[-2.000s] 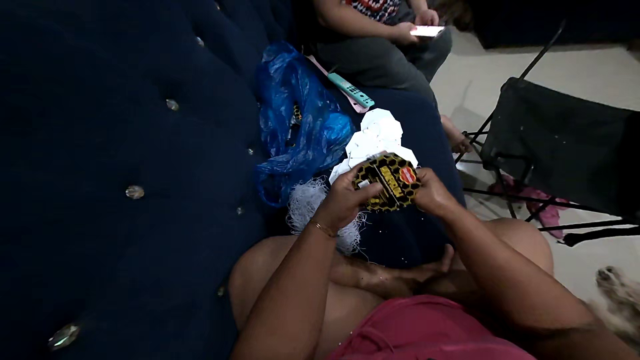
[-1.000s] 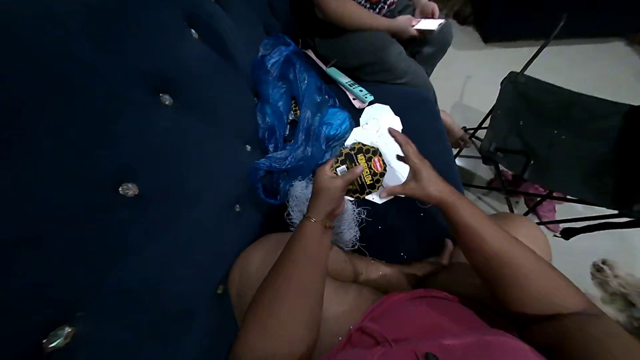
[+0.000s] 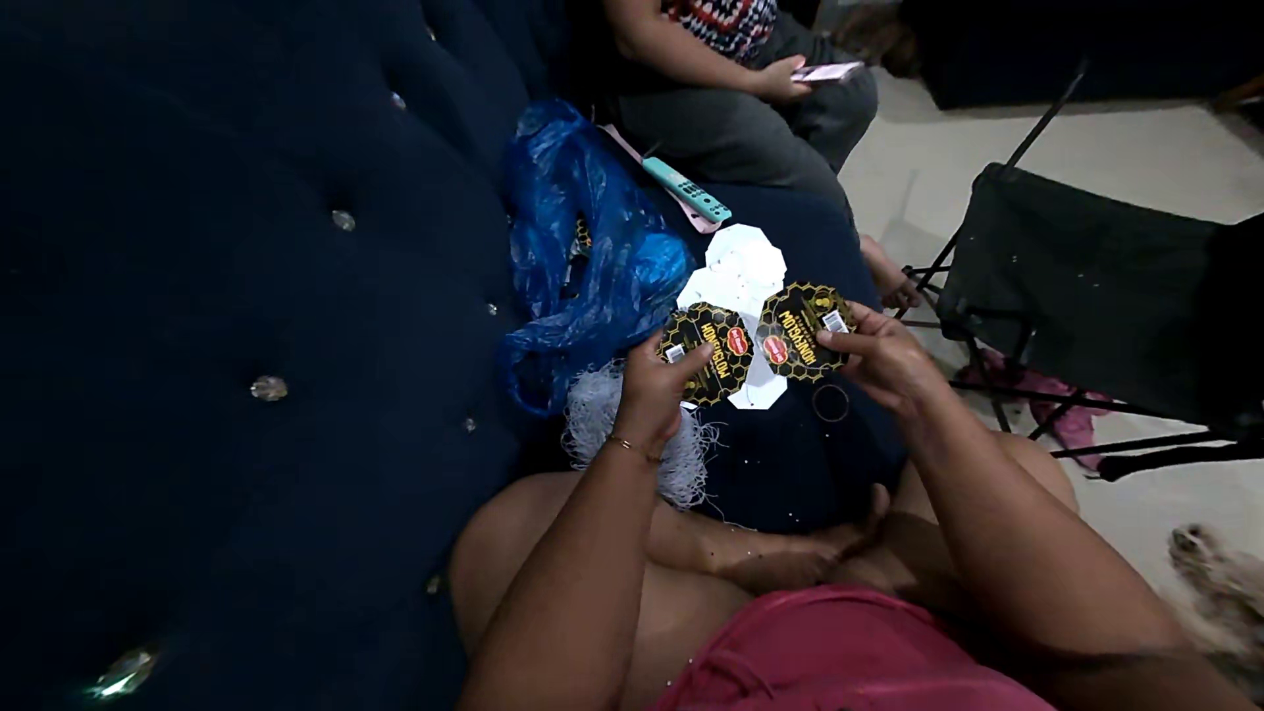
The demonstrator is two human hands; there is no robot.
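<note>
My left hand [image 3: 660,390] holds a black and yellow honeycomb-patterned card tag [image 3: 709,370] by its left side, thumb on top. A similar printed tag [image 3: 798,341] is pinched at its right side in my right hand [image 3: 879,351]. The two tags are side by side, their near edges close together. Beneath and beyond them, several white polygonal cards [image 3: 746,259] lie overlapping on the dark blue seat. A bundle of pale thin strings [image 3: 681,469] rests by my left wrist, and a thin round band [image 3: 830,403] lies below the right-hand tag.
A crumpled blue plastic bag [image 3: 568,227] lies left of the cards. A turquoise remote control [image 3: 686,190] rests beyond them, near a seated person [image 3: 721,118] holding a phone [image 3: 828,72]. A black folding chair [image 3: 1086,296] stands at right; a furry animal [image 3: 1220,583] is on the floor.
One second ago a honeycomb tag showed in my left hand while my right hand's fingers were spread beside it. Now a tag is in each hand, held apart.
</note>
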